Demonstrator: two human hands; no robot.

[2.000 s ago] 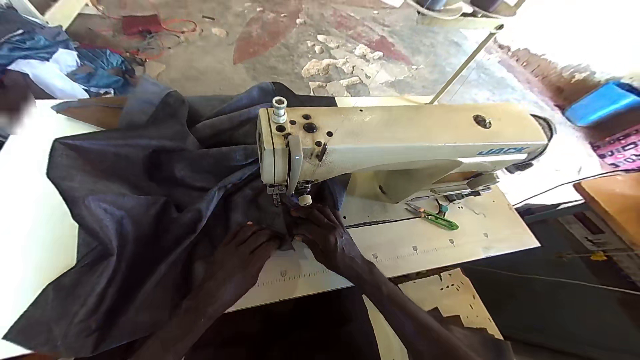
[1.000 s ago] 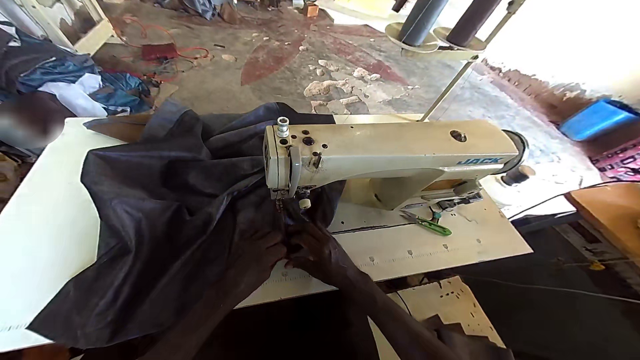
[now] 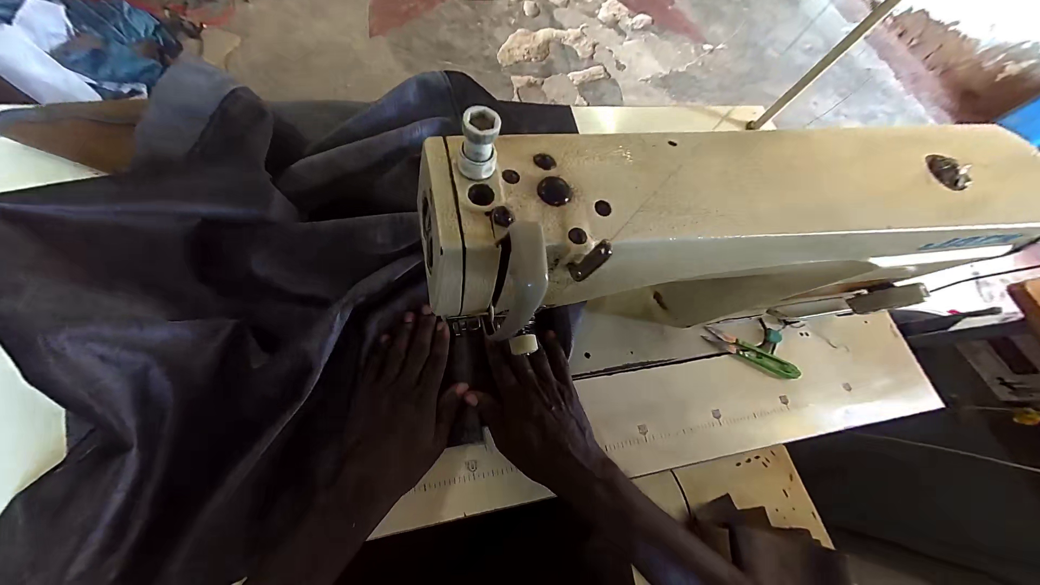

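Observation:
Dark fabric (image 3: 211, 325) is spread over the bed of a Jack industrial sewing machine (image 3: 715, 195) and drapes to the left. My left hand (image 3: 402, 390) lies flat on this cloth, just left of the presser foot (image 3: 467, 326), fingers pointing away from me. On the right side of the foot, my right hand (image 3: 536, 398) presses down with its fingers extended, partly under the machine head. The two thumbs nearly meet in front of the needle area. The needle itself cannot be made out.
Green-handled thread snips (image 3: 764, 357) lie on the machine bed to the right. A thin stand rod (image 3: 825, 63) rises behind the machine. Piled cloth (image 3: 106, 49) is at the far left, beyond the table. Dark cloth pieces (image 3: 756, 536) sit on a lower surface at the lower right.
My hands, bunched together at the presser foot before, now lie flatter with fingers extended on either side of it. The view has moved closer to the machine.

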